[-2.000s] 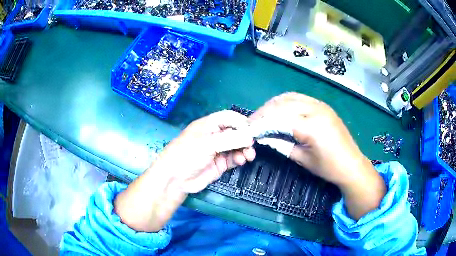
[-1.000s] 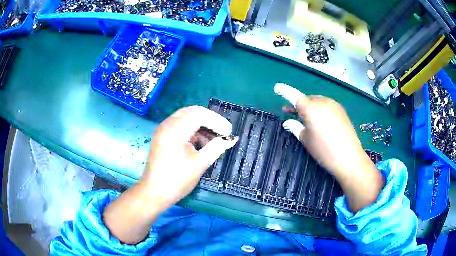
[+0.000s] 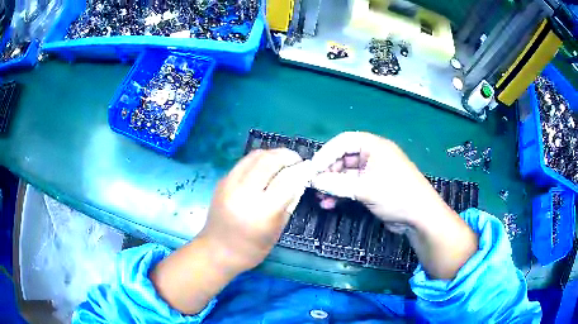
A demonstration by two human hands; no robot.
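A row of black slotted plastic housings (image 3: 345, 235) lies side by side on the green bench in front of me. My left hand (image 3: 256, 199) and my right hand (image 3: 367, 177) meet above the row, fingertips touching, and cover part of it. The fingers of both hands are pinched together. Whatever is between the fingertips is hidden or too small to tell. White finger cots are hard to make out against the bright skin.
A small blue parts bin (image 3: 161, 101) stands at the left before a large blue bin (image 3: 152, 43). The press base (image 3: 342, 69) bears dark parts, with a green button (image 3: 487, 90) at right. Loose contacts (image 3: 470, 155) lie right. Blue bins stand far right.
My right hand, apart from the left one second ago with fingers spread, has come to the left hand's fingertips. The view has shifted slightly.
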